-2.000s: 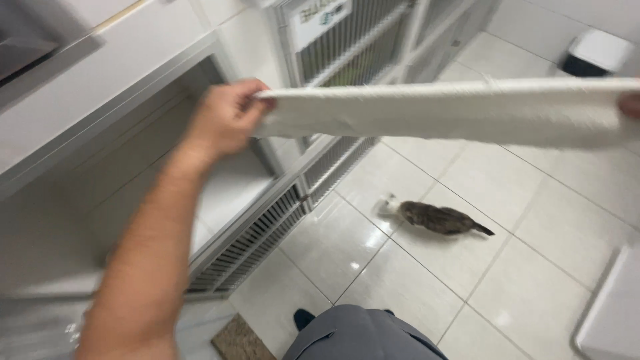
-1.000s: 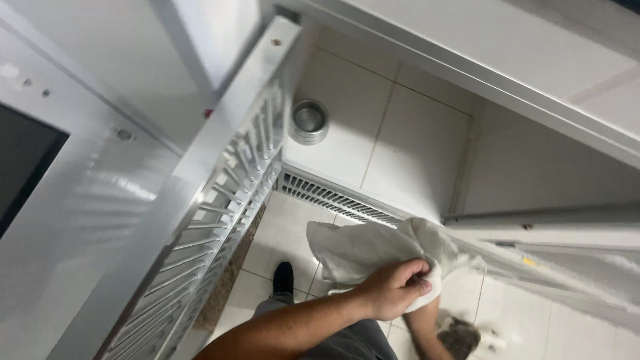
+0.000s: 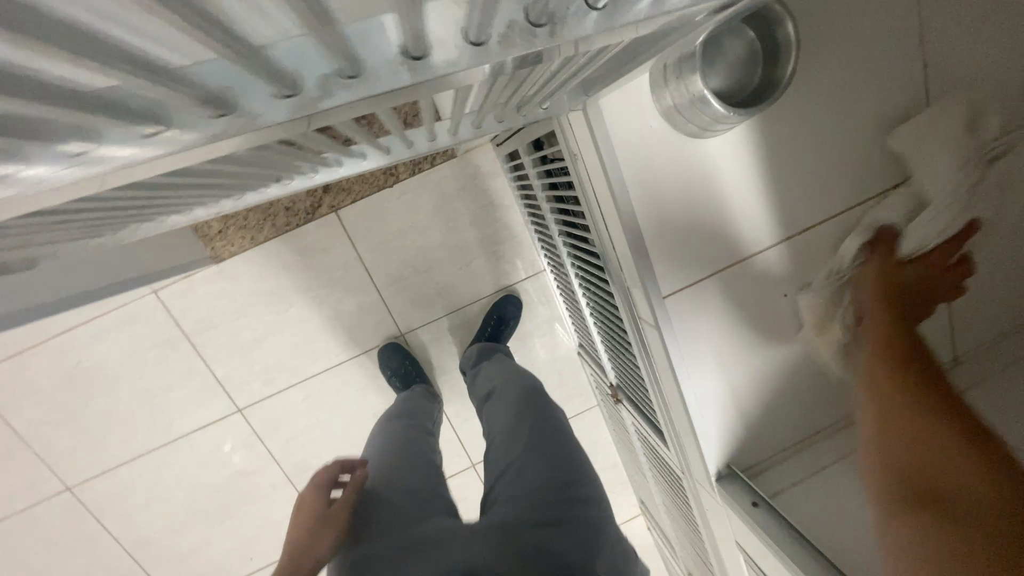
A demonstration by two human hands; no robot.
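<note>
My right hand reaches into the tiled compartment at the right, its fingers spread over a white cloth. The cloth lies bunched and blurred on the compartment's tiled floor, partly under the hand; whether the fingers grip it is unclear. A round metal bowl stands on the same floor, near the compartment's front edge and apart from the cloth. My left hand hangs beside my leg at the lower middle, fingers loosely curled and apart, holding nothing.
An opened barred metal door spans the top left above a speckled stone strip. A slatted vent grille runs below the compartment's edge. My dark shoes stand on the floor tiles. A metal rail lies at lower right.
The cloth was stretched between both hands, then gathered outside the compartment; now it is down inside under my right hand. My left hand has come away from it. The view has turned strongly downward.
</note>
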